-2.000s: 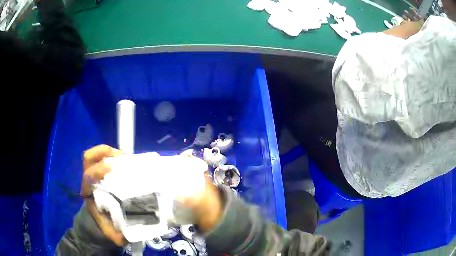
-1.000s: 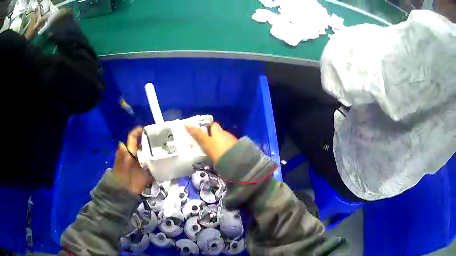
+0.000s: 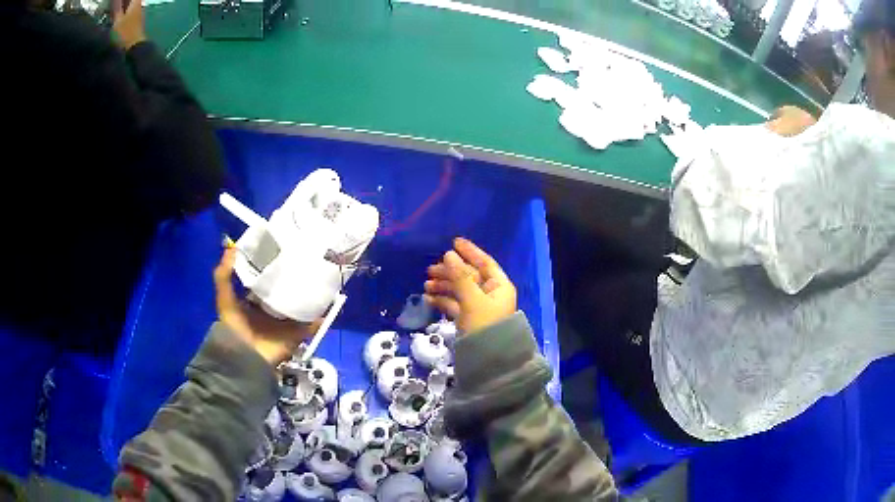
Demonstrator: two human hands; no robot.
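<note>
My left hand [image 3: 257, 319] holds a white camera body [image 3: 304, 257] from below and its left side, over the blue bin. Two flat white antennas stick out of the body, one to the upper left and one to the lower right. Thin dark wires hang at the body's right side. My right hand [image 3: 474, 287] is apart from the body, to its right, with fingers partly curled; it appears to hold nothing. A blurred red wire [image 3: 422, 208] shows above, between the hands. Many white camera heads [image 3: 394, 376] lie heaped in the bin below.
The blue bin's right wall [image 3: 539, 284] rises beside my right arm. Beyond is a green bench [image 3: 393, 88] with a pile of white cover pieces [image 3: 610, 96] and a dark metal box [image 3: 236, 18]. A dark-sleeved person sits left; a person in a white cap [image 3: 775, 211] sits right.
The camera body has been turned, so a second antenna now shows, and my left hand alone holds it. My right hand has let go and moved right. The view has shifted slightly.
</note>
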